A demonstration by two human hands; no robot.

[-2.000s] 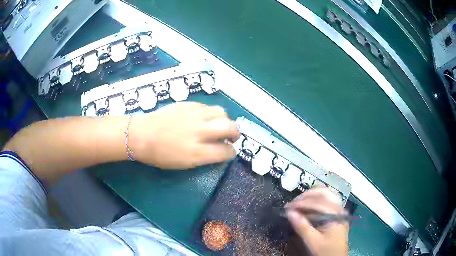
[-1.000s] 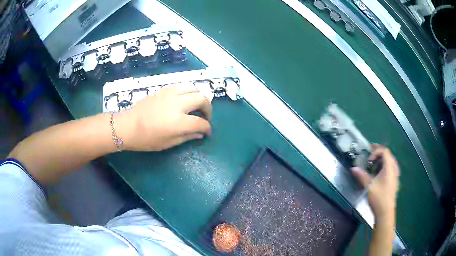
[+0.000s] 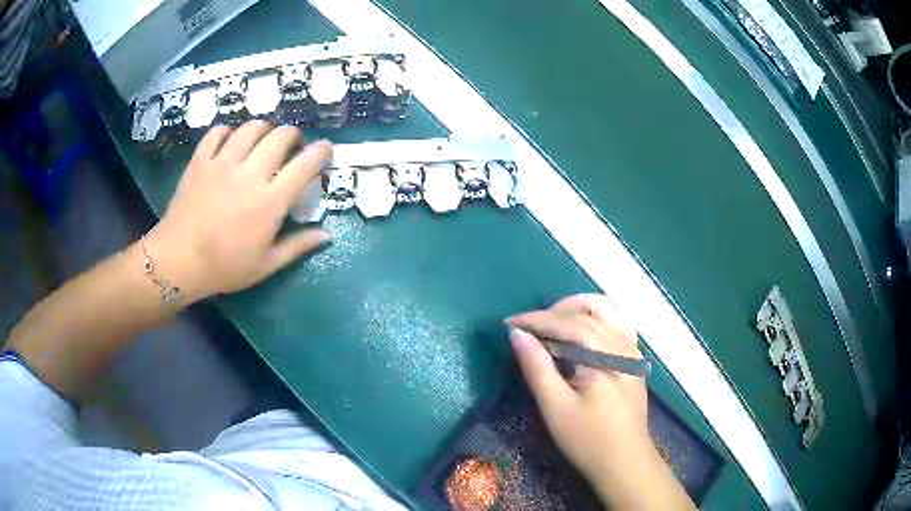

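A carrier strip (image 3: 440, 152) with pale tabs and dark coil parts lies on the green bench. My left hand (image 3: 235, 205) is at its left end, covering that end, with fingertips on or over it. My right hand (image 3: 584, 384) holds dark tweezers (image 3: 599, 358) like a pen, below and right of the strip and apart from it. The black scrap tray (image 3: 689, 424) lies partly under my right hand and forearm. A copper ball (image 3: 472, 484) and copper scraps are in the tray.
Another carrier strip (image 3: 265, 65) lies behind, beside the white equipment box (image 3: 165, 30). One strip (image 3: 791, 369) lies on the green belt at the right, beyond the silver rail (image 3: 639, 284). Fine pale specks (image 3: 415, 344) lie on the bench.
The strip held over the tray earlier was in my right hand by the rail, and now a strip lies released on the belt. My right hand came back with tweezers; my left hand moved left.
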